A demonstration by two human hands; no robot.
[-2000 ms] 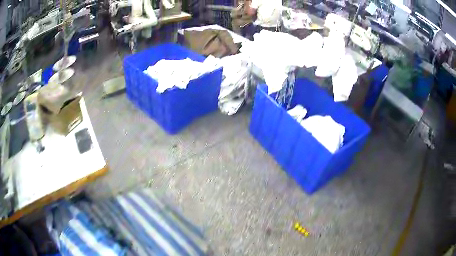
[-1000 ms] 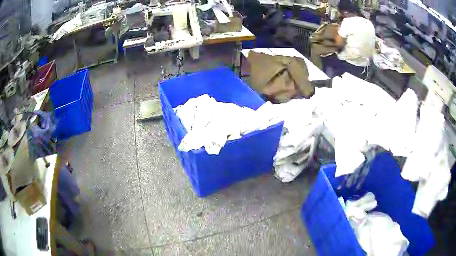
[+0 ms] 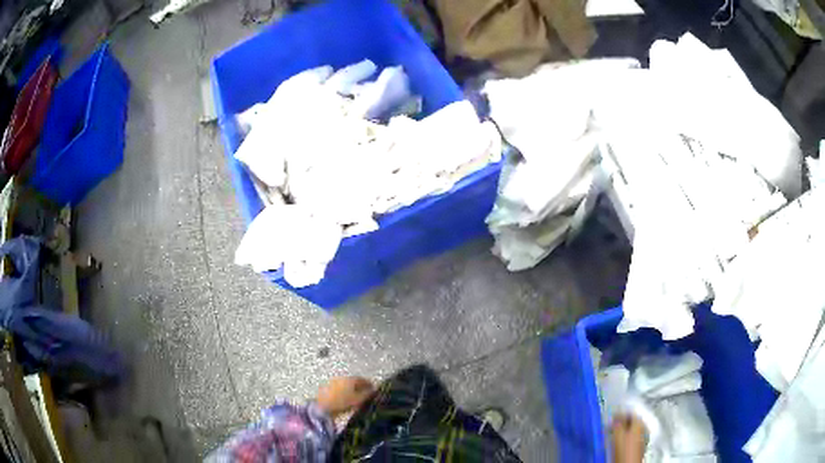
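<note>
A deep blue bin (image 3: 593,398) at the lower right holds white cloth pieces (image 3: 685,423). My right hand (image 3: 626,438) is blurred and partly cut off by the bottom edge. It is over the near left side of that bin, touching or just above the white pieces; its grip cannot be told. My left hand (image 3: 344,394), below a pink-and-blue checked sleeve, is at the bottom middle, against dark plaid cloth (image 3: 412,411). Its fingers are partly hidden, so its grip cannot be told.
Another blue bin (image 3: 425,237), heaped with white pieces, stands ahead. A large white heap (image 3: 687,163) hangs over the right bin. Brown cloth (image 3: 516,32) lies behind. At the left are an empty-looking blue bin (image 3: 83,127), a red container (image 3: 30,116) and blue cloth (image 3: 63,339).
The view has moved closer and tilted down to the bins. Both hands have come into view, my right hand at the lower right bin. The person at the back is out of view.
</note>
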